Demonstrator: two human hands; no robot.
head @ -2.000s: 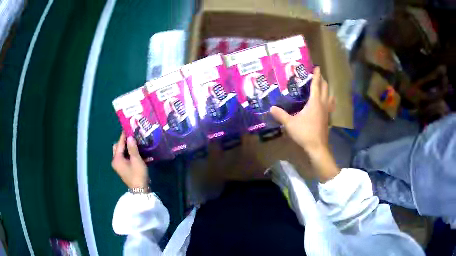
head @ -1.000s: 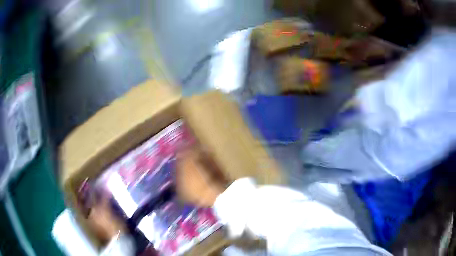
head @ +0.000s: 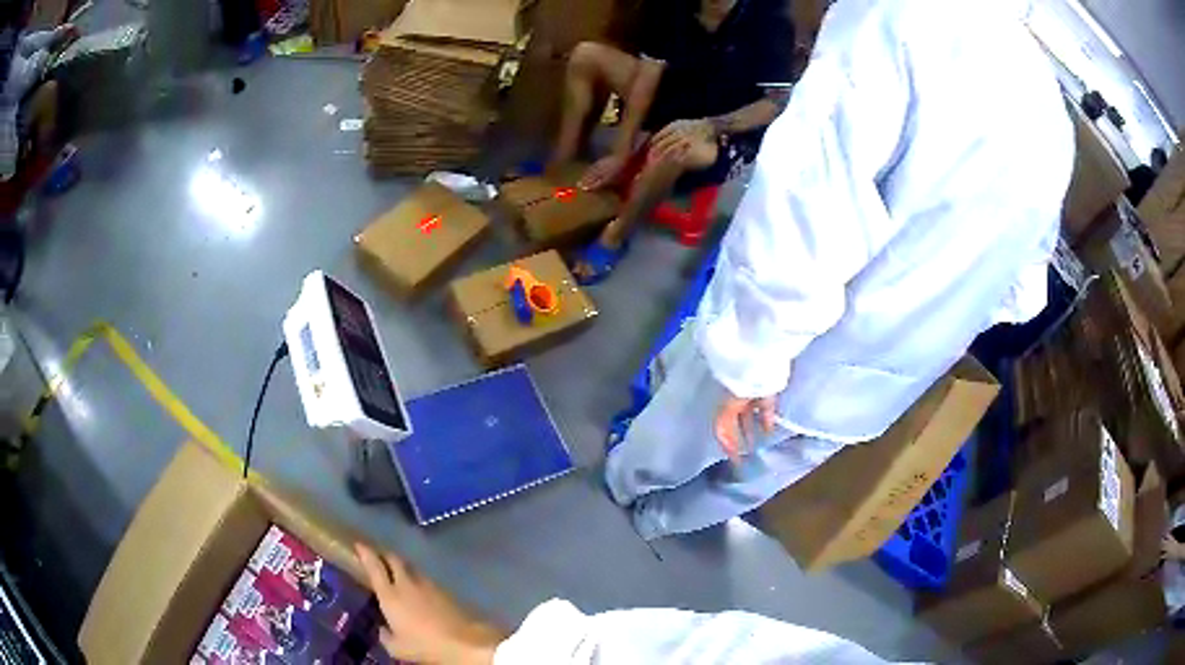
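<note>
An open brown shipping carton stands at the lower left, cut off by the bottom edge. Rows of pink and purple retail boxes lie inside it. My right hand is at the carton's right side, its fingers over the edge beside the boxes. Whether it grips the cardboard cannot be told. My left hand is not in view.
A blue floor scale with a white display head stands beyond the carton. A standing person in a white coat is at the right. Sealed cartons, a seated person and flattened cartons are farther back.
The row of retail boxes has left my hands; boxes now show inside the carton. My left hand has gone out of view. The view has swung right and up toward the floor.
</note>
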